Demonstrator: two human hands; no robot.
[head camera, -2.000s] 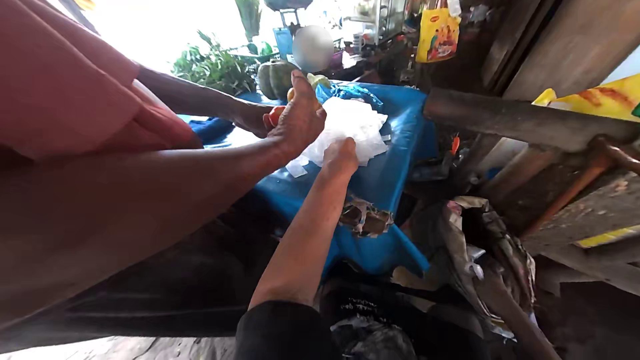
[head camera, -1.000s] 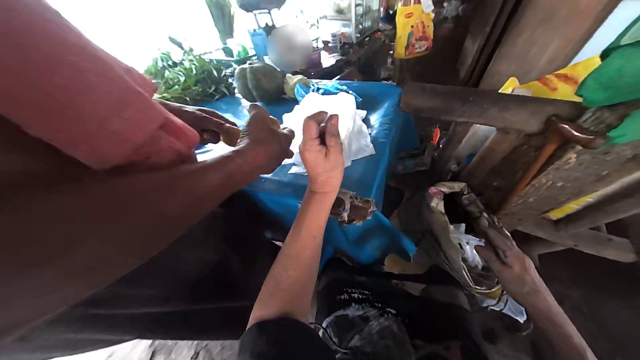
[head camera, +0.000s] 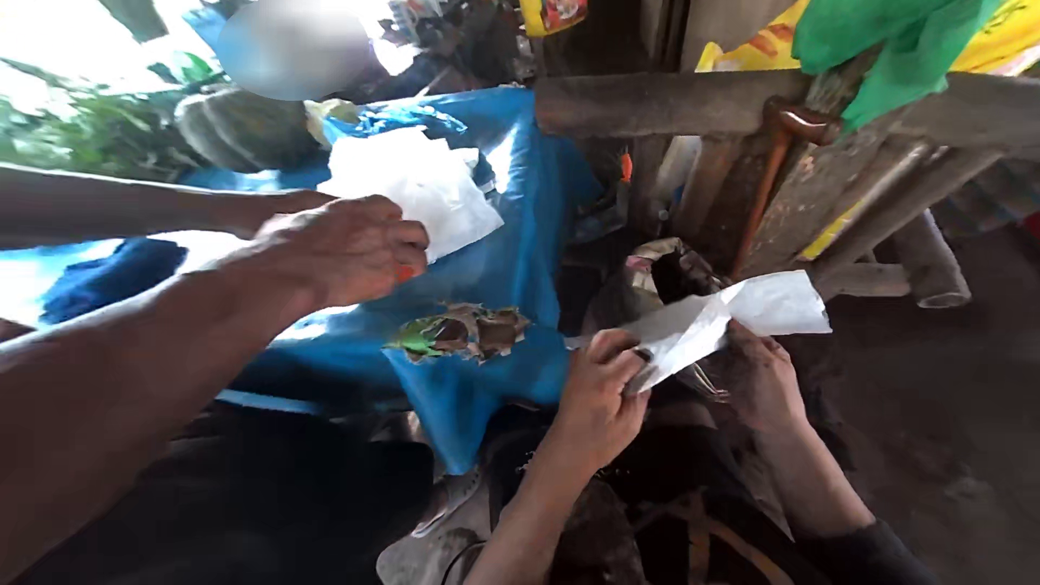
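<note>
My left hand (head camera: 605, 394) pinches the near left end of a white sheet (head camera: 691, 325), thin like paper or plastic. My right hand (head camera: 764, 374) grips the sheet's lower edge from the right, its fingertips partly behind it. The sheet is stretched out above an open sack (head camera: 674, 268) on the floor. Left of my hands, a pile of white sheets (head camera: 414, 179) lies on a table under a blue plastic cover (head camera: 528, 236). A torn bundle of dry and green leaves (head camera: 463, 331) sits at the table's near edge.
Another person's hand (head camera: 349, 244) reaches over the table from the left, beside the pile. A green squash (head camera: 244, 130) and leafy greens (head camera: 89, 130) stand at the back left. A wooden rail (head camera: 666, 104) crosses behind the sack, with a brown wooden cane (head camera: 764, 195) hooked there.
My left hand has moved from the white pile rightward to above the sack, and now holds a white sheet. My right hand, at the sack one second ago, now grips that sheet too.
</note>
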